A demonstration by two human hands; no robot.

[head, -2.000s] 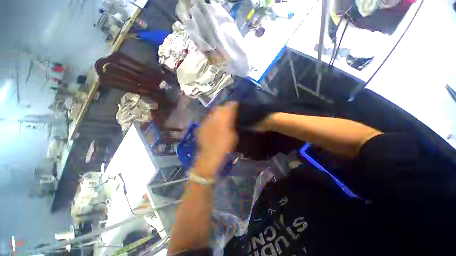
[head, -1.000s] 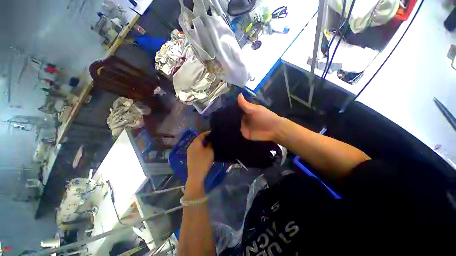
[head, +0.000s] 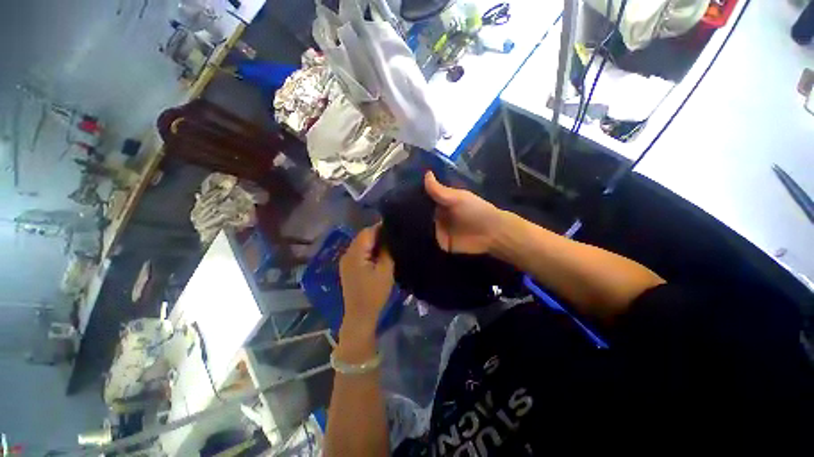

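Note:
A bunched black garment (head: 419,241) hangs in the air between my hands, with a tiny white patch near its lower right side. My left hand (head: 364,268), with a pale band at the wrist, grips its left edge. My right hand (head: 469,219) holds the other side, thumb raised and fingers partly hidden by the cloth. The garment merges with the dark background and my black shirt, so its outline is unclear.
A blue crate (head: 326,281) is below my left hand. Pale cloth (head: 348,143) and a whitish bag (head: 384,67) lie beyond. A white table (head: 714,143) with a dark pointed tool (head: 793,189) is at right. A wooden chair (head: 210,143) and sewing machine (head: 134,357) are at left.
From a blurred, close-together position, my hands have come apart around the garment. Since one second ago, the cloth has bunched and shifted slightly; my left hand has moved a little up and right.

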